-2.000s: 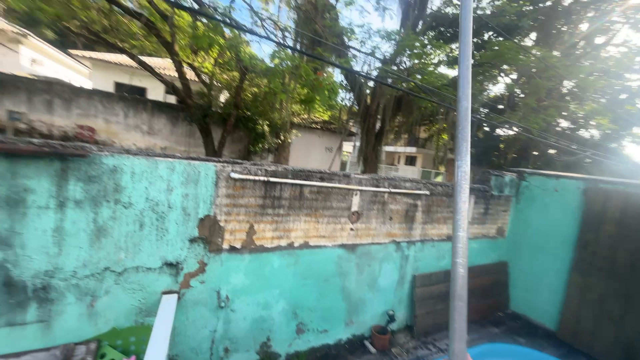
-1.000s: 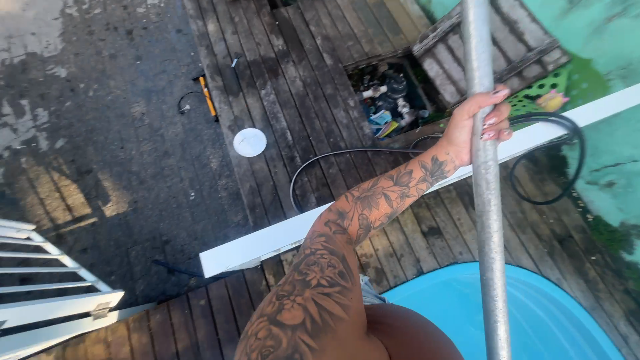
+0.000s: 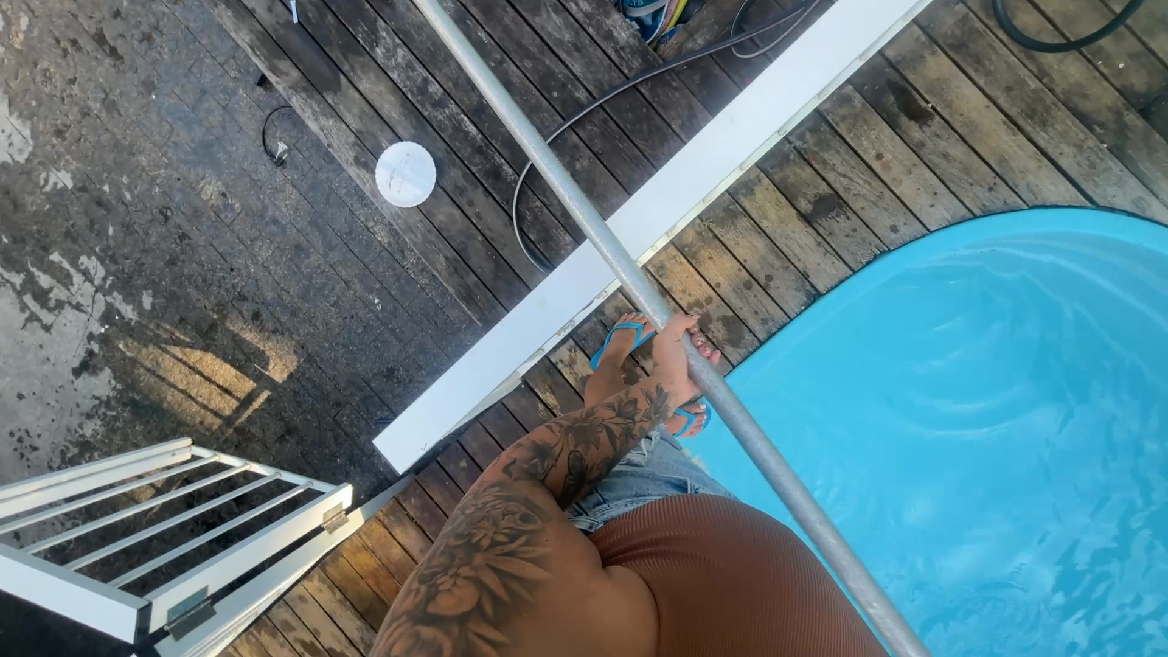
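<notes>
A long grey metal pole (image 3: 570, 196) runs slantwise from the top edge to the bottom right. My left hand (image 3: 680, 360) is wrapped around it, fingertips showing on its far right side; the tattooed forearm comes up from below. My right hand is out of view. Past the hand, the pole crosses over a white railing's top rail (image 3: 511, 338). Beneath the hand are my feet in blue flip-flops (image 3: 623, 339) on the wooden deck (image 3: 812, 219). Neither end of the pole shows.
A blue pool (image 3: 958, 411) with water fills the right side. At lower left stands a white barred gate (image 3: 246, 547). Beyond the rail lie a white round disc (image 3: 405, 174), a black hose (image 3: 607, 96) and a dark paved floor (image 3: 182, 228). Another dark hose (image 3: 1068, 41) curves at top right.
The view has swung down from the green wall to the deck and pool. The pole, upright in the view one second ago, now slants across it, with my left hand still around it.
</notes>
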